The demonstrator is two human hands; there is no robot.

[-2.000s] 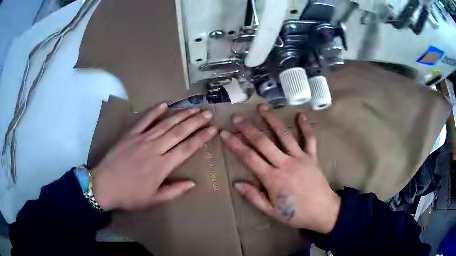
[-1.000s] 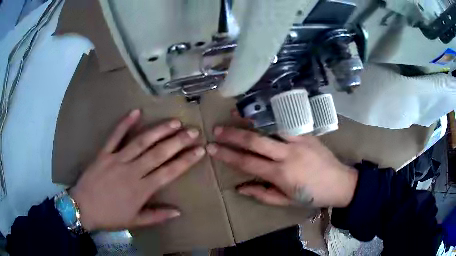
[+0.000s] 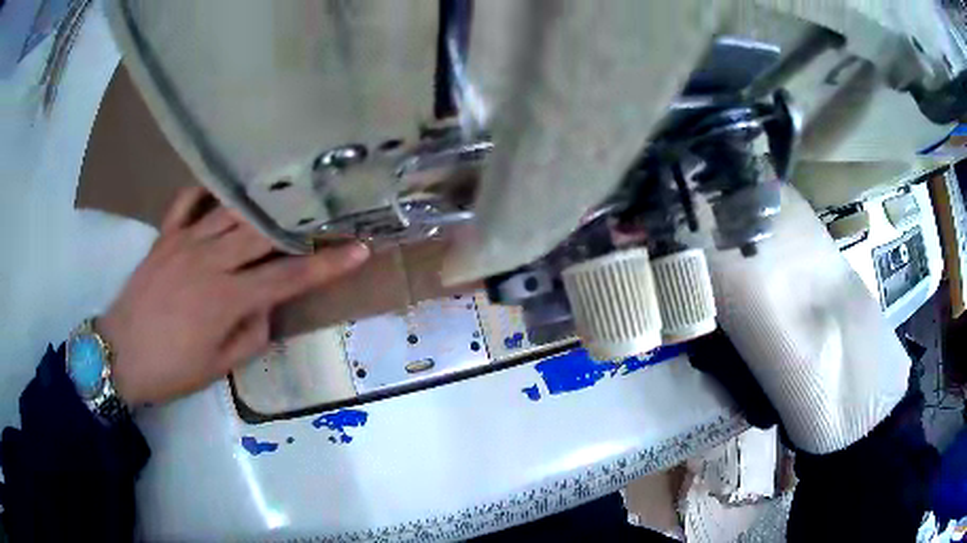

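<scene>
The brown cloth panel [image 3: 339,300] lies partly under the cream sewing machine head [image 3: 276,95], which hides much of it. My left hand [image 3: 207,297] lies on the panel left of the needle area, a forefinger stretched towards it. The silver needle plate [image 3: 416,345] shows in front of the panel's edge. Two white ribbed knobs [image 3: 615,304] are on the head front. My right hand is hidden behind the knobs and head; only its dark sleeve shows. Pale ribbed fabric [image 3: 811,329] hangs over that sleeve.
The white table has worn blue markings [image 3: 578,369] and a printed ruler edge [image 3: 573,472]. A pale control panel [image 3: 903,265] stands at the right. Fabric scraps [image 3: 748,467] are low at the right. Bundled cords show at the upper left.
The panel has moved away from me under the head, baring the needle plate and table edge. My left hand has moved forward and left. My right hand has gone out of sight behind the head.
</scene>
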